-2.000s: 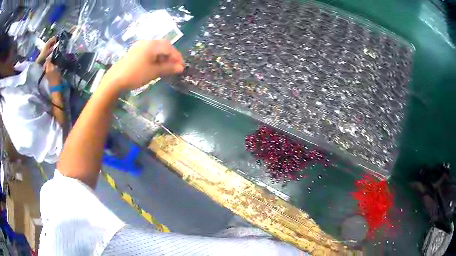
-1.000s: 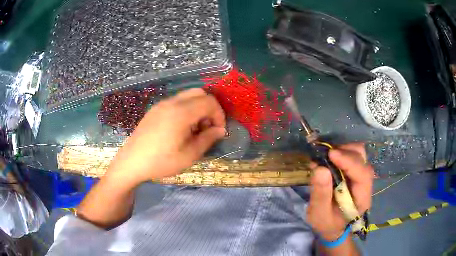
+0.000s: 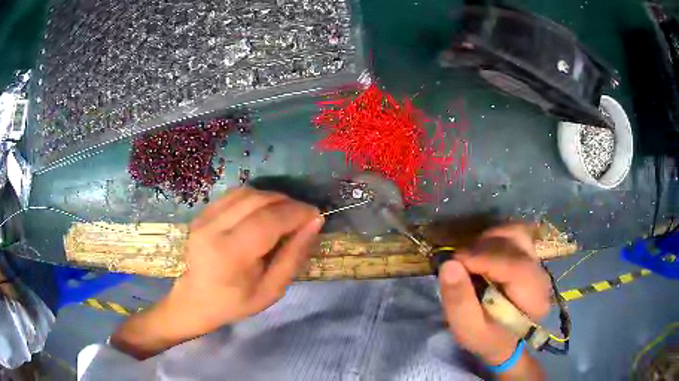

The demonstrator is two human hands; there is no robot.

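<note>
My left hand (image 3: 249,257) is over the wooden strip (image 3: 123,249), thumb and finger pinching a thin silvery solder wire (image 3: 341,207) that points right. My right hand (image 3: 499,286) grips a soldering iron (image 3: 505,311) with a cream handle; its metal tip points up and left. The wire's end and the iron's tip are both over a round grey block (image 3: 376,212), with a small gap between them. A small shiny part (image 3: 358,193) sits on the block. What it is exactly cannot be told.
Red lead wires (image 3: 383,138) lie behind the block. Dark red grains (image 3: 175,160) lie to the left. A clear tray of small grey parts (image 3: 193,63) is at the back left. A black boxy frame (image 3: 532,59) stands beside a white bowl (image 3: 624,141) at the right.
My left hand has moved slightly left and down, uncovering the block, and the solder wire now shows at its fingertips. My right hand has brought the iron's tip down and left. The view has shifted.
</note>
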